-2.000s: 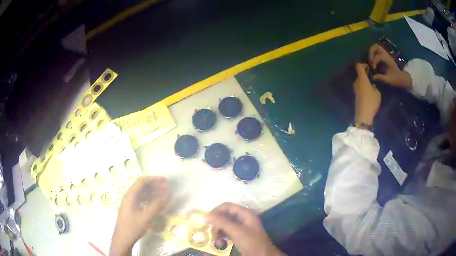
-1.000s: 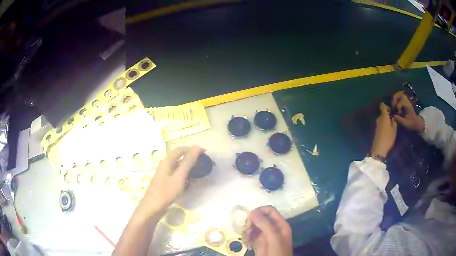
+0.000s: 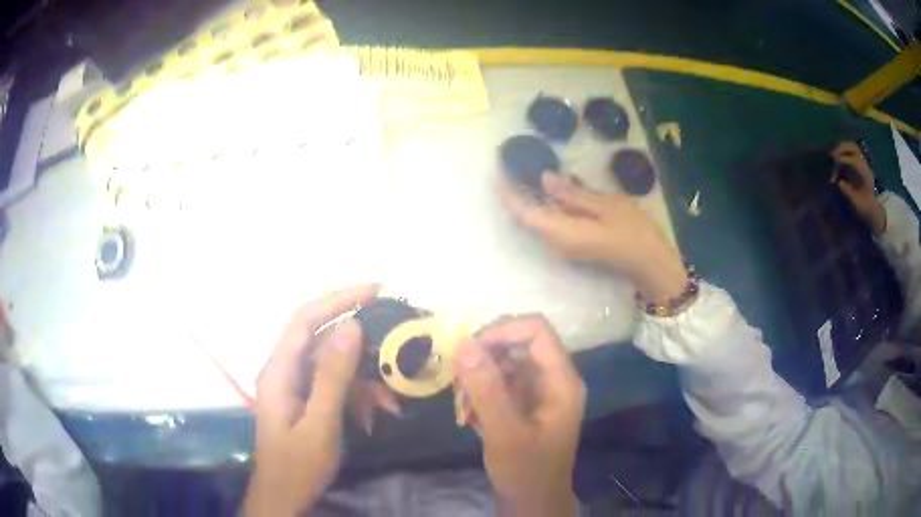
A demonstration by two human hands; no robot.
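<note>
My left hand holds a dark round unit at the near edge of the mat. My right hand holds a pale yellow adhesive ring by its right side. The ring is in front of the unit and partly covers it; whether they touch, I cannot tell. Dark shows through the ring's centre hole. Several more dark units lie at the upper right of the mat.
Another person's hand reaches from the right to a dark unit on the mat. Yellow strips and a folded bundle lie upper left. A unit with a light ring and a red stick lie left.
My left hand has lifted a unit off the mat towards me. My right hand now holds a ring up to it. The neighbour's arm has come over the mat. The view has shifted.
</note>
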